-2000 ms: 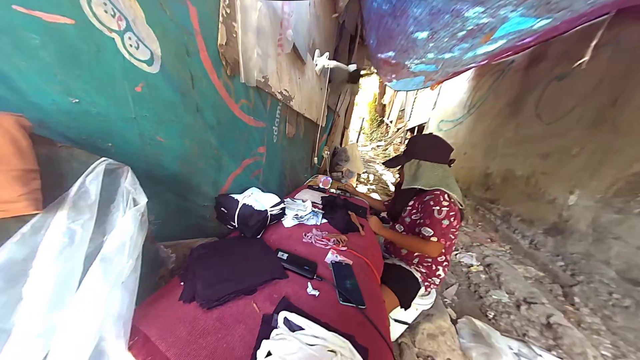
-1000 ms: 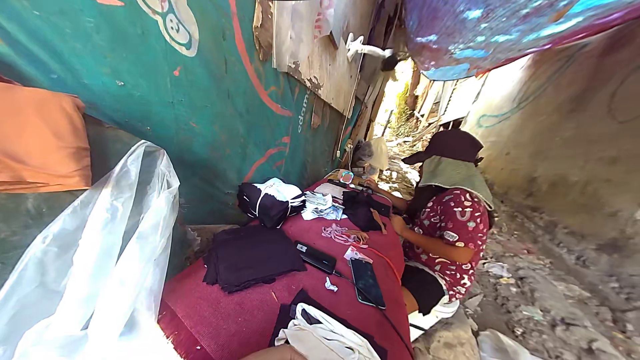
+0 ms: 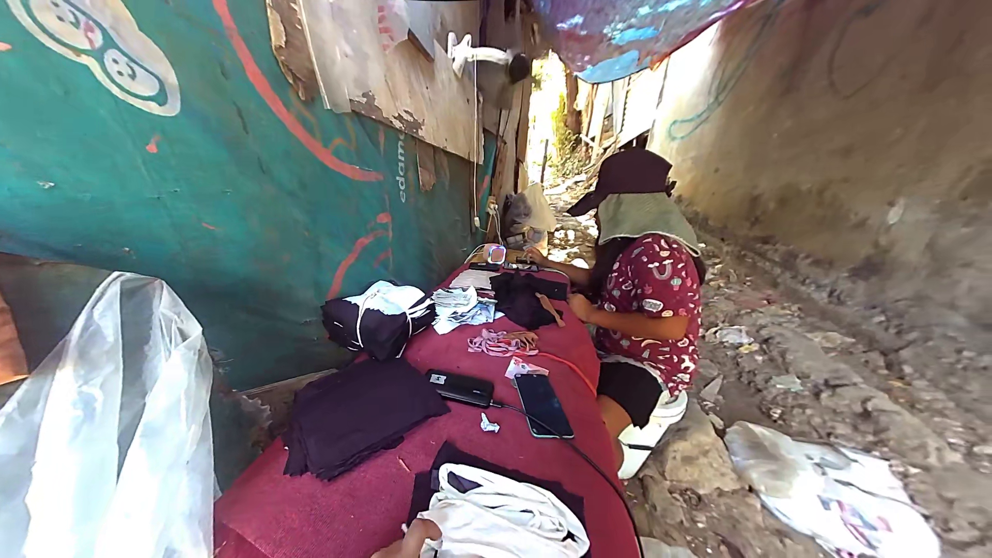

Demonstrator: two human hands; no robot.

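Note:
My left hand [image 3: 409, 539] is at the bottom edge, its fingers against the left side of a bundle of white cloth [image 3: 504, 515]; its grip is partly hidden. My right hand is out of view. Under the white bundle lies dark cloth [image 3: 564, 496]. Beyond it, on the red fabric-covered surface [image 3: 310, 504], are a stack of dark cloth pieces [image 3: 360, 415], a black power bank [image 3: 459, 388] with a cable, a smartphone [image 3: 544, 405] and a crumpled white scrap [image 3: 488, 423]. A tied black-and-white cloth bundle [image 3: 376, 316] sits farther back.
A seated person [image 3: 655, 287] in a cap and patterned red shirt has both hands near the surface's far right. Pinkish cords [image 3: 497, 342] and white slips [image 3: 463, 306] lie there. A clear plastic bag [image 3: 116, 434] stands left, beside a green tarp [image 3: 232, 201]. Rubble ground lies right.
My left hand, unseen two seconds ago, has come in at the bottom edge and is now at the white cloth. The view has shifted. The seated person remains bent over the far end.

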